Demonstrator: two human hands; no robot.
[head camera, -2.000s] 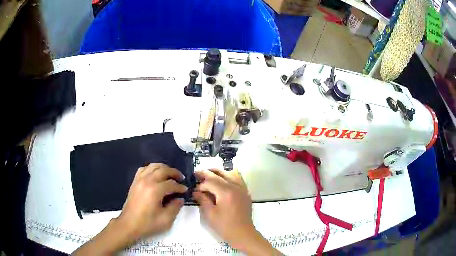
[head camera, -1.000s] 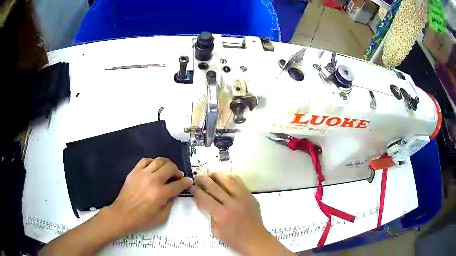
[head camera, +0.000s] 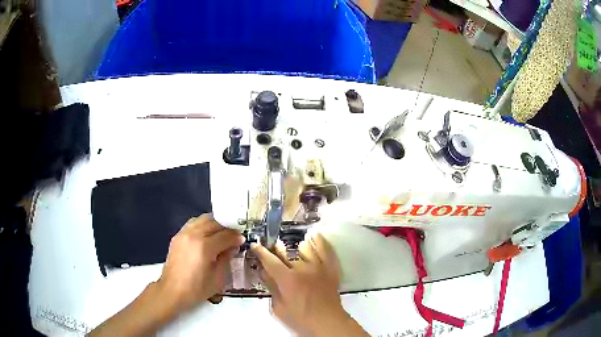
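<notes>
A black fabric piece (head camera: 155, 214) lies flat on the white table, left of the machine head (head camera: 369, 191). Its right edge runs under my left hand to the presser foot area. My left hand (head camera: 201, 260) has its fingertips pinched on the fabric edge at the needle area. My right hand (head camera: 304, 280) is just right of it, with its fingertips at the same spot below the take-up cover (head camera: 274, 197). The needle and the fabric edge there are mostly hidden by the fingers and the machine head.
A dark heap of fabric (head camera: 59, 141) is at the table's left edge. Red strips (head camera: 418, 263) hang from the machine head. A blue bin (head camera: 237, 39) stands behind the white table (head camera: 59, 283). A thin rod-like item (head camera: 174, 116) lies at the back left.
Both hands and the fabric's right edge have moved away from me, closer under the needle area. The bare metal plate now shows in front of the fingers. The camera view has shifted.
</notes>
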